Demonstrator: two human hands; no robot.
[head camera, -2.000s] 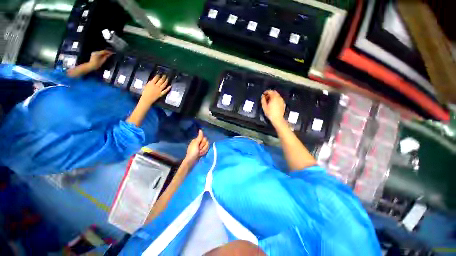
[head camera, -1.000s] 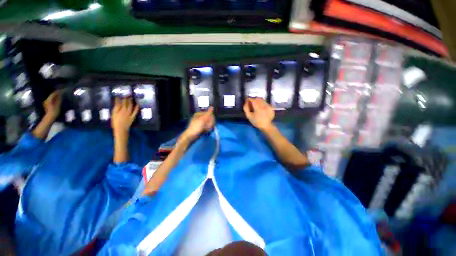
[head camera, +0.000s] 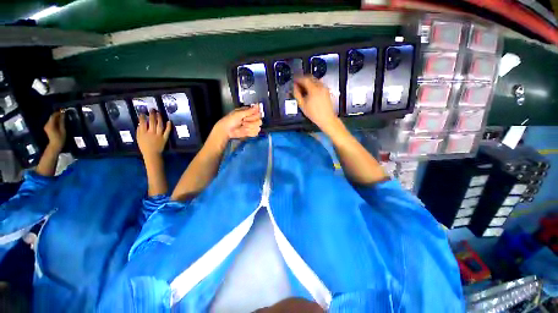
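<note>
A black phone tray (head camera: 378, 115) lies in front of me with several grey-silver phones or back covers side by side, each with a round black camera area at the far end. My left hand (head camera: 243, 122) is at the near end of the leftmost unit (head camera: 251, 91), fingers curled and fingertips together by its white label; whether it pinches anything is too small to tell. My right hand (head camera: 314, 99) is over the tray, its fingertips at the second unit (head camera: 286, 82), below the camera area. It partly covers the third unit (head camera: 325, 64). Anything between its fingertips is hidden.
A neighbour's hand (head camera: 153, 132) works at another phone tray (head camera: 160, 148) on the left. Clear blister trays (head camera: 433, 95) with pinkish-red cells stand right of my tray. Loose white scraps (head camera: 509, 63) lie further right. More filled trays (head camera: 456, 191) are low at the right. A pale rail (head camera: 183, 33) runs behind.
The view has levelled and steadied. My left hand has come from beside my body to the leftmost unit. My right hand has moved left from the middle of the tray to the second unit.
</note>
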